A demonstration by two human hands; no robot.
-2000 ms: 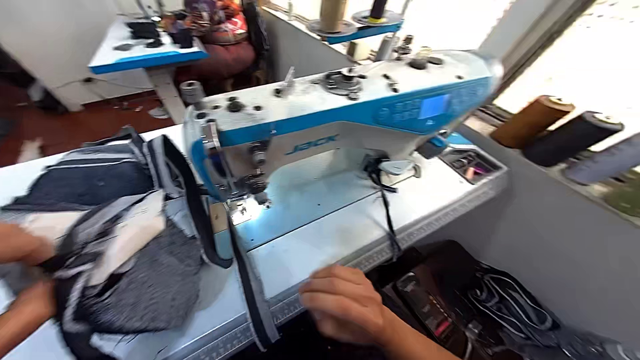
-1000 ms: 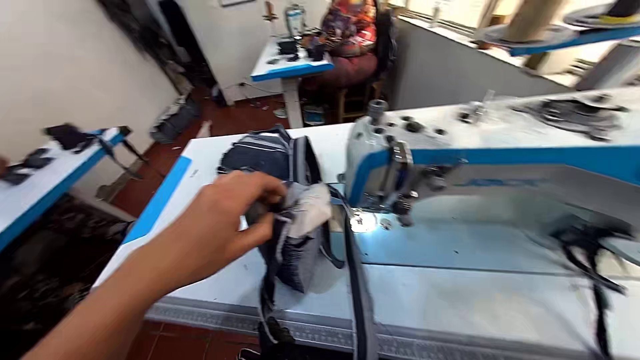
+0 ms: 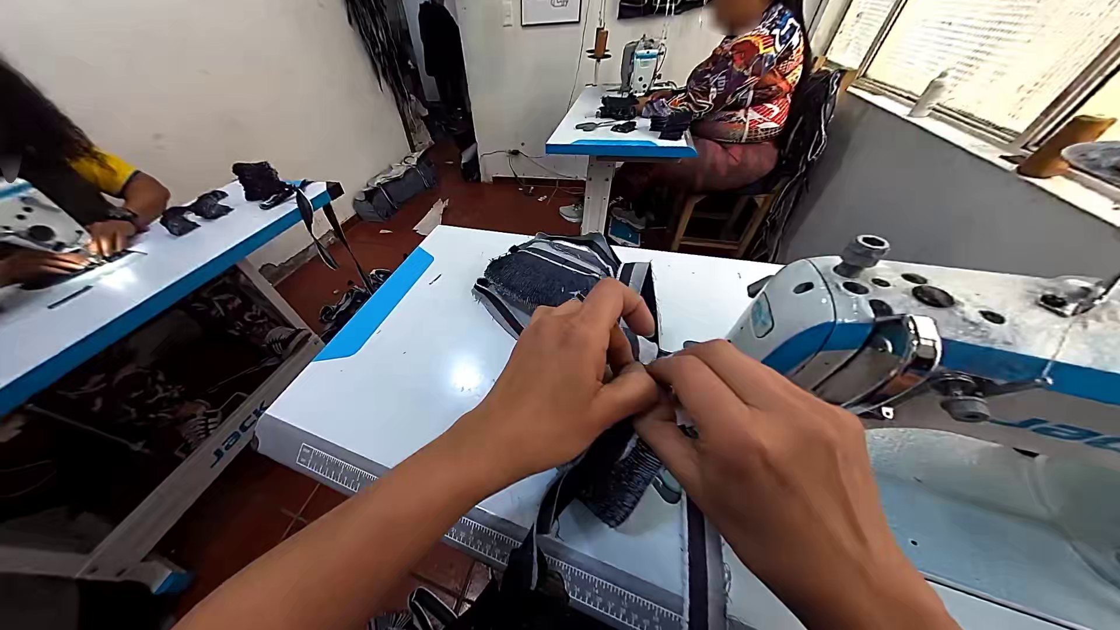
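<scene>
My left hand (image 3: pixel 564 385) and my right hand (image 3: pixel 752 429) meet fingertip to fingertip over the table, both pinching a dark fabric piece (image 3: pixel 617 477) that has a bit of white at its upper side. The exact grip point is hidden by my fingers. Beyond them lies a stack of dark fabric pieces (image 3: pixel 538 278) with grey stripes. A dark and grey fabric strip (image 3: pixel 703 560) runs down over the front edge, below my right hand. Right of my hands is the head of a Jack sewing machine (image 3: pixel 814 306); its needle area is hidden behind my right hand.
The white sewing table (image 3: pixel 394 385) has a blue corner and a ruler strip (image 3: pixel 481 538) on its front edge. At the left, a person (image 3: pixel 114 192) works at another table (image 3: pixel 289 214). A second person (image 3: pixel 744 96) sits at a table (image 3: pixel 621 150) farther back.
My right hand, low in front of the machine two seconds ago and out of view one second ago, now meets my left hand at the fabric. The view has swung left.
</scene>
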